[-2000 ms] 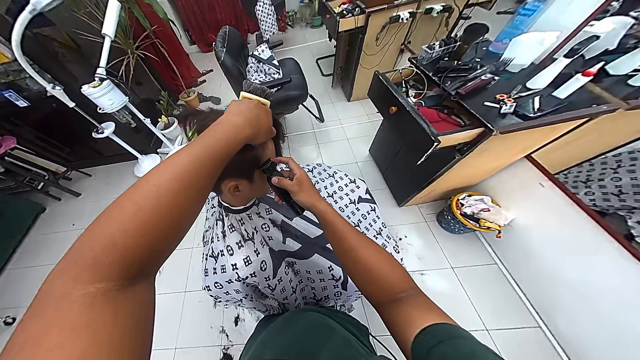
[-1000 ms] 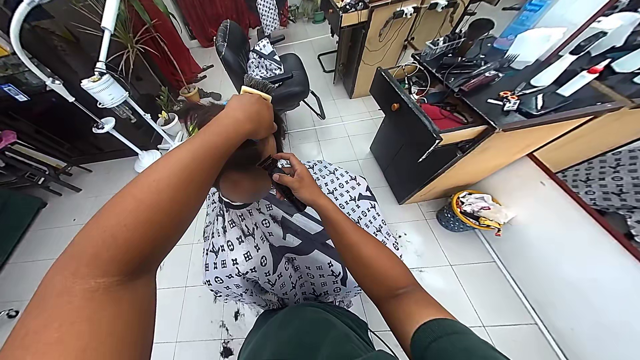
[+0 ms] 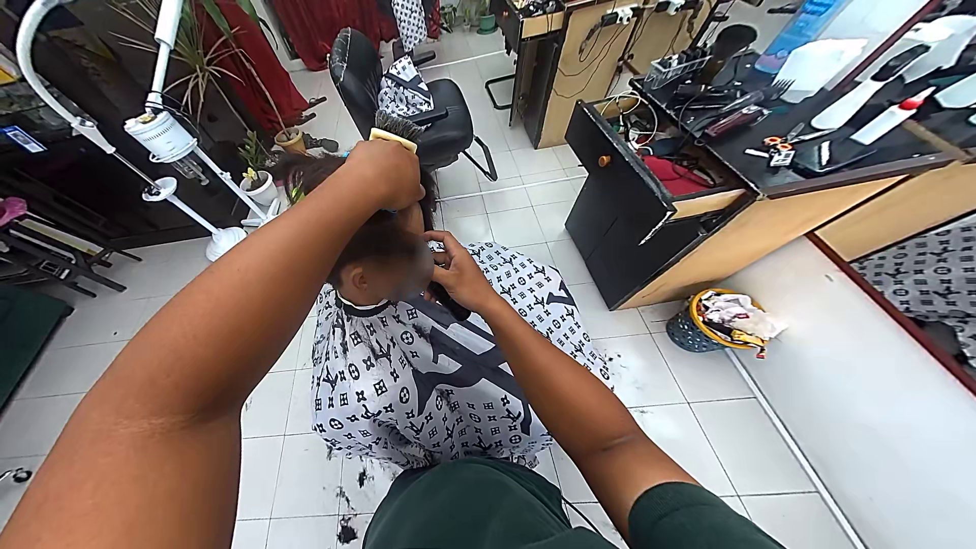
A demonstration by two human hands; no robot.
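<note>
A seated person, draped in a white patterned barber cape (image 3: pixel 374 366), is in front of me. My left hand (image 3: pixel 385 175) grips a neck duster brush (image 3: pixel 396 131), bristles up, and rests against the person's hair (image 3: pixel 309 171). At the front of the person's head, my right hand (image 3: pixel 461 278) is closed around a dark hair clipper (image 3: pixel 450 305); its head is hidden behind my fingers. Cut hair lies on the cape and on the tiles.
At the right, a black counter (image 3: pixel 793 171) holds clippers, scissors and bottles above an open drawer (image 3: pixel 625 164). Below stands a waste basket (image 3: pixel 694 328). A black chair (image 3: pixel 446 122) is behind the person; a white lamp stand (image 3: pixel 164 137) is at the left.
The person's head has tilted and turned slightly. Both hands stay at the head, still holding the brush and the clipper.
</note>
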